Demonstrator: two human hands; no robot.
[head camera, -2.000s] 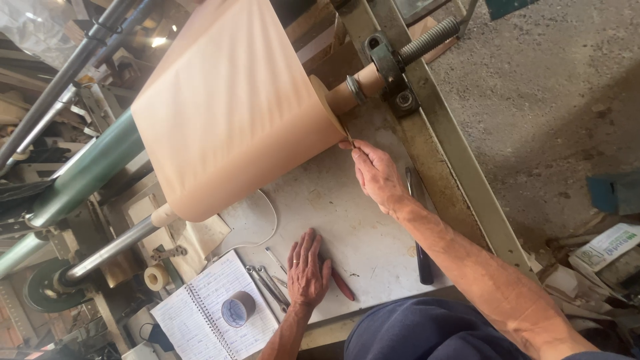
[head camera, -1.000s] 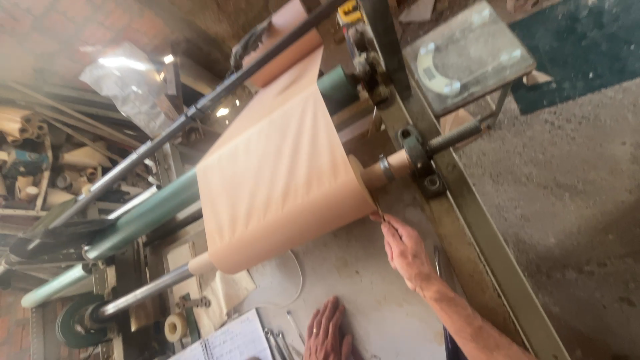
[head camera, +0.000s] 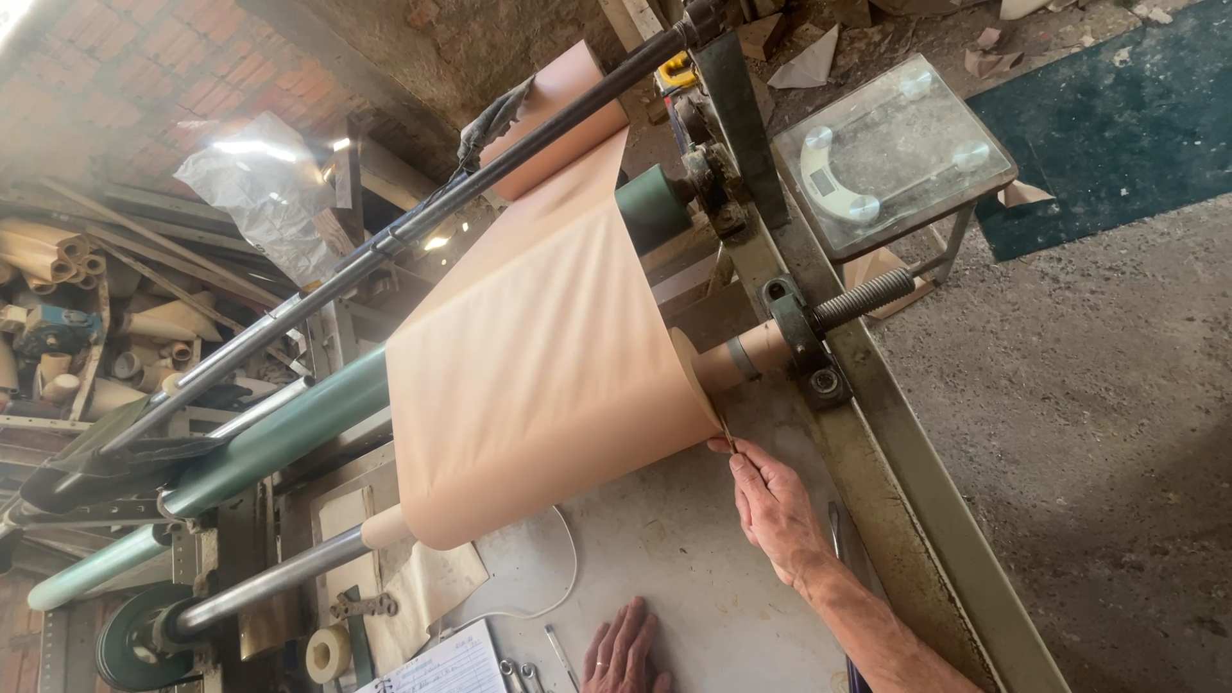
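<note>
A wide roll of tan paper (head camera: 549, 385) is wound on a shaft across the machine, its web running back over a green roller (head camera: 289, 433). My right hand (head camera: 775, 505) grips a thin, dark pointed tool (head camera: 729, 439) at the lower right end of the roll; what kind of tool it is cannot be told. My left hand (head camera: 626, 650) lies palm down on the grey metal table (head camera: 674, 539), fingers spread, partly cut off by the lower frame edge. Beside it are a pen (head camera: 561, 656), wrenches (head camera: 520, 674) and a spiral notebook (head camera: 448, 664) with handwriting.
A steel frame rail (head camera: 924, 500) and a bearing block (head camera: 804, 342) with a spring bound the right side. A glass bathroom scale (head camera: 895, 154) stands on a small stand beyond. A tape roll (head camera: 328, 654) and white cord (head camera: 575, 558) lie at the left. A second paper roll (head camera: 553, 115) is behind.
The view has swung up and away, showing the rear roll and the scale. My right hand stays at the end of the roll, and my left hand stays on the table.
</note>
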